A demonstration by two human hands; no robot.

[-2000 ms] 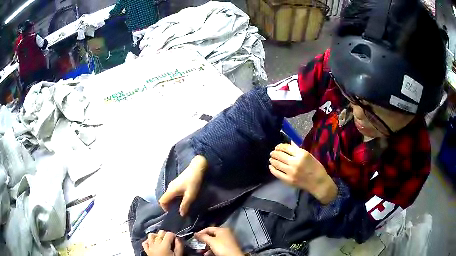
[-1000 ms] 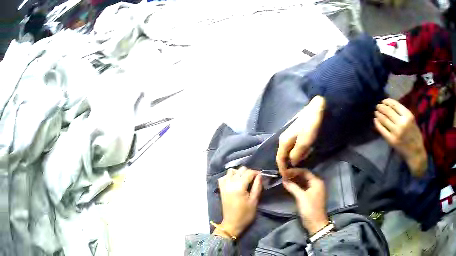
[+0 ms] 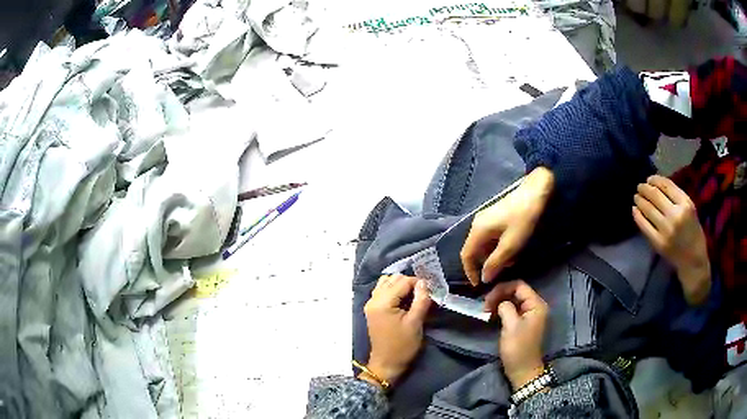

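A dark grey-blue denim shirt [image 3: 467,331] lies on the white table [image 3: 270,327], its cloth folded over. A small white care label [image 3: 428,272] with printed text stands spread above it. My left hand [image 3: 396,323] pinches the label's left part between thumb and fingers. My right hand [image 3: 518,327] holds the lower right end of the label's white strip. Another person's hand [image 3: 508,225] is just above my right hand, over the shirt. That person's other hand [image 3: 670,225] rests at the shirt's right side.
Pale grey-green garments [image 3: 123,188] are heaped along the left. A pen with a blue-purple cap [image 3: 287,204] and a dark red-brown pencil [image 3: 270,191] lie beside them. A person in a red and black checked top [image 3: 721,196] is at the right.
The label is now spread open between my hands, its printed face showing. The other person's hand has drawn up slightly from my right fingers. The view has shifted down and towards the left since the earliest frame.
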